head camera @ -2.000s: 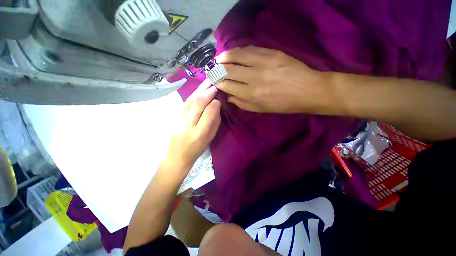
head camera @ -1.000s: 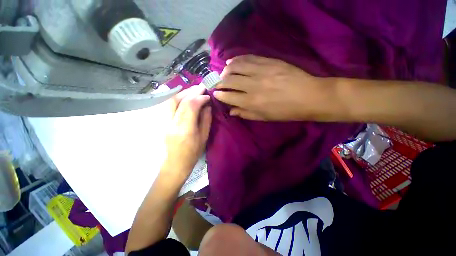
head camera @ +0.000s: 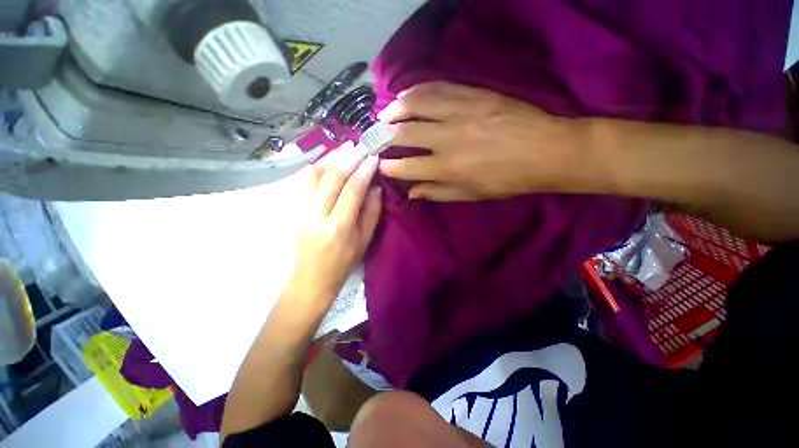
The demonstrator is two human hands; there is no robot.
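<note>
A maroon-purple garment (head camera: 491, 262) lies bunched at the sewing machine (head camera: 131, 114) and hangs over the wearer's lap. My left hand (head camera: 337, 219) rests beside the needle area, its fingertips on the cloth edge below the tension knob (head camera: 377, 137). My right hand (head camera: 464, 144) lies on the garment just right of the knob, fingers bent and holding the cloth. The needle and presser foot are hidden behind the machine parts and my fingers. The cloth near the needle looks bright magenta under the lamp light.
A larger ribbed dial (head camera: 242, 64) sits higher on the machine head. A printed paper sheet (head camera: 347, 308) lies under my left wrist at the table edge. A red basket (head camera: 692, 293) with a silvery bag (head camera: 653, 254) is at the right. A yellow crate (head camera: 123, 372) is at lower left.
My left hand and the cloth at the needle have shifted slightly. My right hand moved down and then back up a little, still on the garment.
</note>
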